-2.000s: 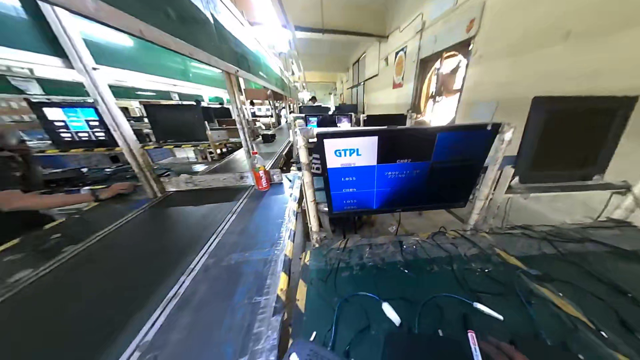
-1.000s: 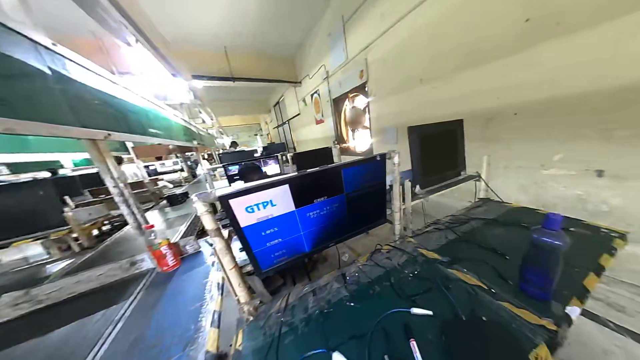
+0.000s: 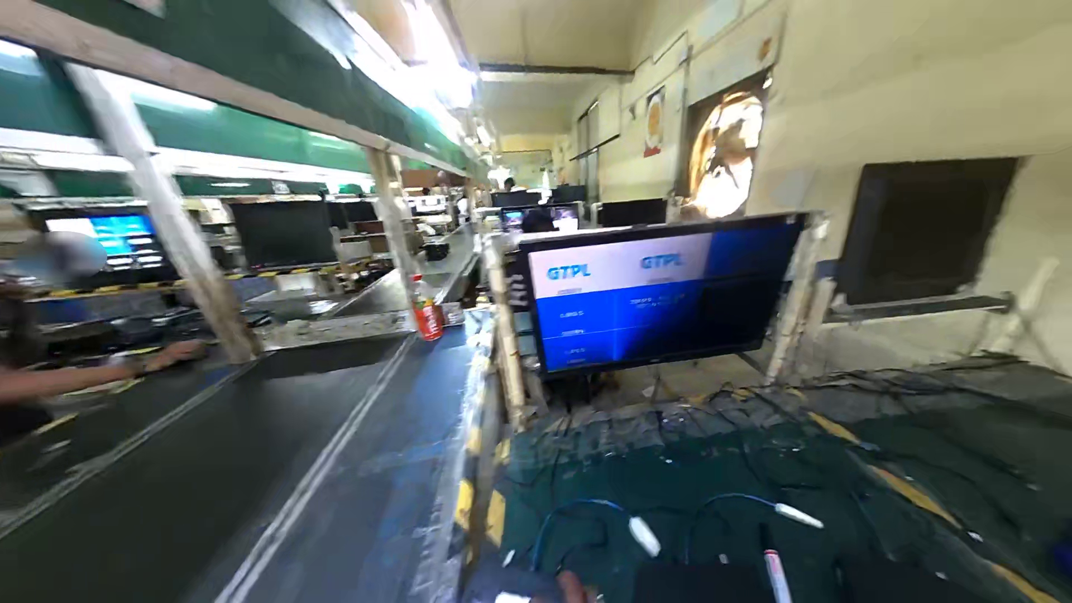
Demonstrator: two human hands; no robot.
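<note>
At the bottom edge, a few fingertips of what seems to be my left hand (image 3: 574, 588) show beside a dark object (image 3: 511, 581); whether they grip it is hidden. My right hand is out of view. Two white cable connectors on blue leads, one nearer (image 3: 644, 536) and one farther right (image 3: 799, 515), lie on the green bench mat (image 3: 586, 469). A marker pen (image 3: 776, 574) lies between dark flat boxes (image 3: 695, 582) at the bottom. Behind the bench, a flat-screen monitor (image 3: 662, 293) shows a blue and white menu.
A black conveyor belt (image 3: 243, 452) runs along the left, with a red-labelled plastic bottle (image 3: 428, 314) at its far end. Across it, another person's forearm (image 3: 75, 378) rests near the belt. Loose black cables (image 3: 737, 402) cover the bench's back; a dark panel (image 3: 930, 230) stands by the wall.
The view swung right, then back left. Fingertips and a dark object now show at the bottom edge. A second logo now appears on the monitor.
</note>
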